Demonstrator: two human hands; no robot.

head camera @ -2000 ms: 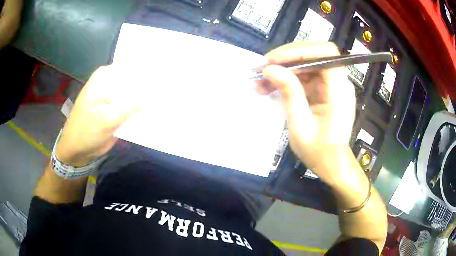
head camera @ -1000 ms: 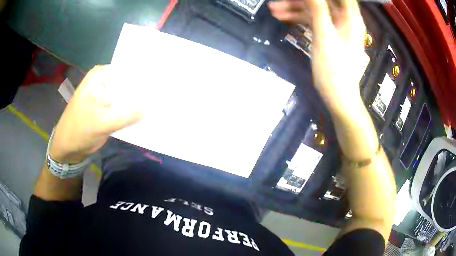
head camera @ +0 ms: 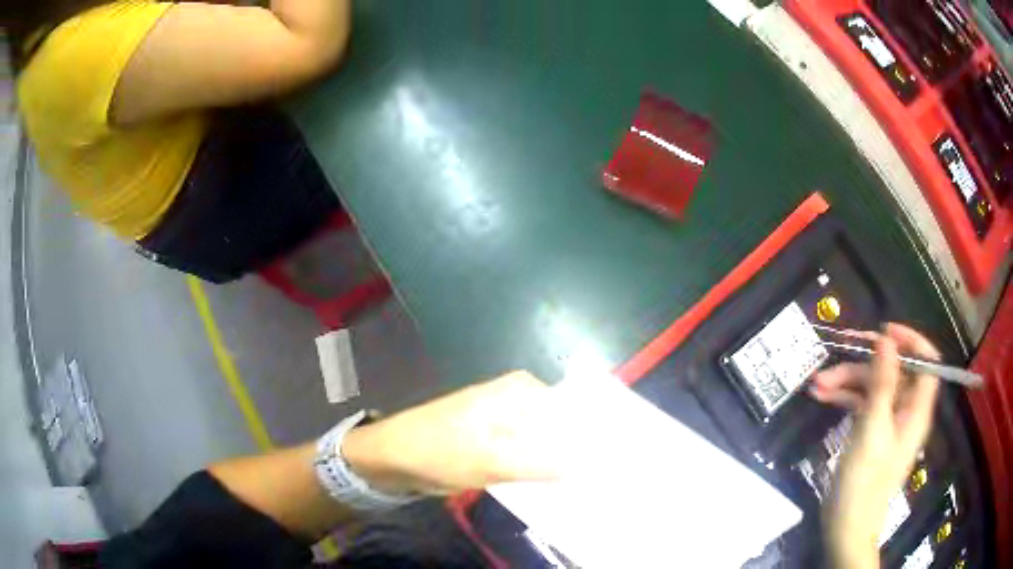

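Observation:
My left hand (head camera: 478, 436) holds a large white sheet (head camera: 667, 489) by its left edge; the sheet glares and no marks show on it. My right hand (head camera: 878, 389) holds silver-grey tweezers (head camera: 939, 367), their tips over the edge of a phone-like unit. That unit has a white patterned block (head camera: 778, 358) and a round gold spot (head camera: 829, 308), and lies in a pocket of the black tray (head camera: 711, 372). Whether the tips touch the unit or hold a piece cannot be told.
A red tray edge (head camera: 722, 291) shows beside the black tray. A small red glossy piece (head camera: 663, 156) lies on the green bench (head camera: 500, 100). Red trays with units (head camera: 950, 106) stand at the upper right. A person in a yellow top (head camera: 111, 122) sits at the upper left.
The view has swung toward the bench's far side, showing the other person and the red piece. The white sheet now appears lower right. My right hand and tweezers are over a tray unit.

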